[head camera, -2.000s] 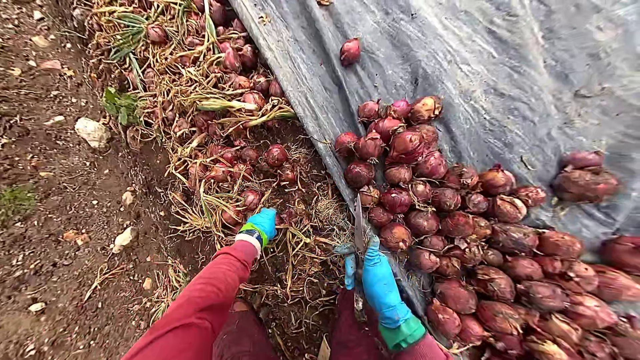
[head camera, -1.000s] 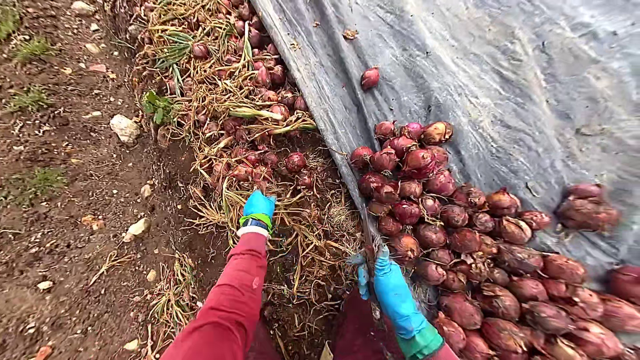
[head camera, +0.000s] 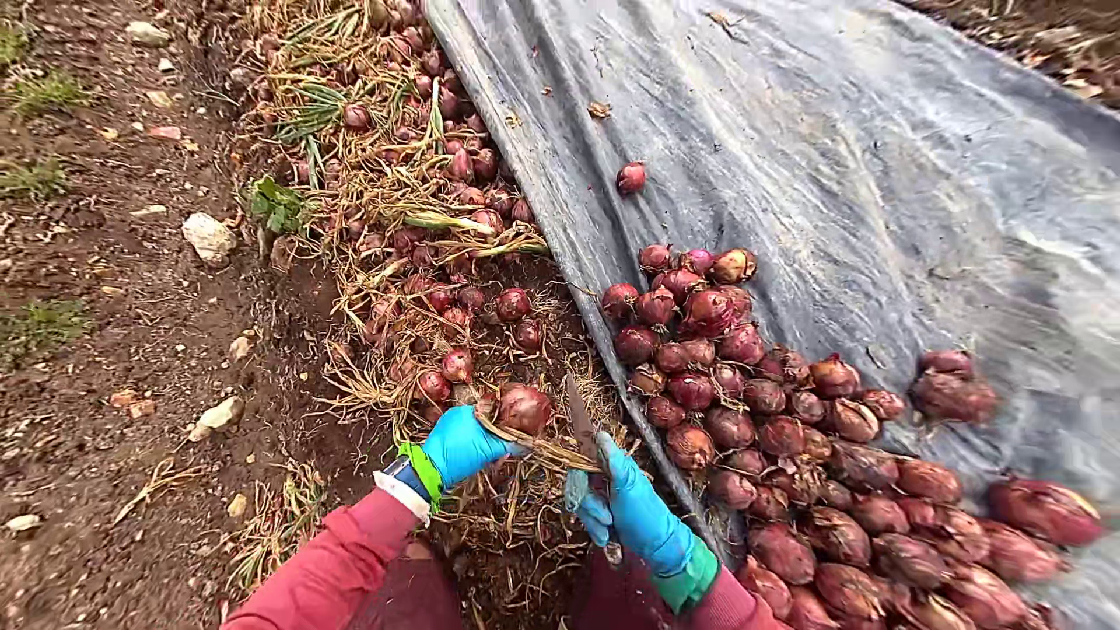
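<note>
My left hand (head camera: 468, 446), in a blue glove, grips a red onion (head camera: 525, 409) by its dry tops (head camera: 547, 448), just above the bed. The tops stretch across toward my right hand (head camera: 637, 507), also blue-gloved, which is closed around a knife. The knife's stained blade (head camera: 579, 413) points up and away, close to the dry tops. Whether my right fingers also touch the tops cannot be told. Right of the knife, a heap of topped red onions (head camera: 731, 429) lies on a grey plastic sheet (head camera: 787, 175).
Untrimmed onions with dry and green leaves (head camera: 394, 201) cover the bed ahead on the left. Bare soil with stones (head camera: 210, 238) runs along the far left. One lone onion (head camera: 631, 178) rests on the sheet above the heap.
My left hand, earlier low among the onions in the bed, now holds a large onion by its tops, nearer my right hand. The knife stays in my right hand.
</note>
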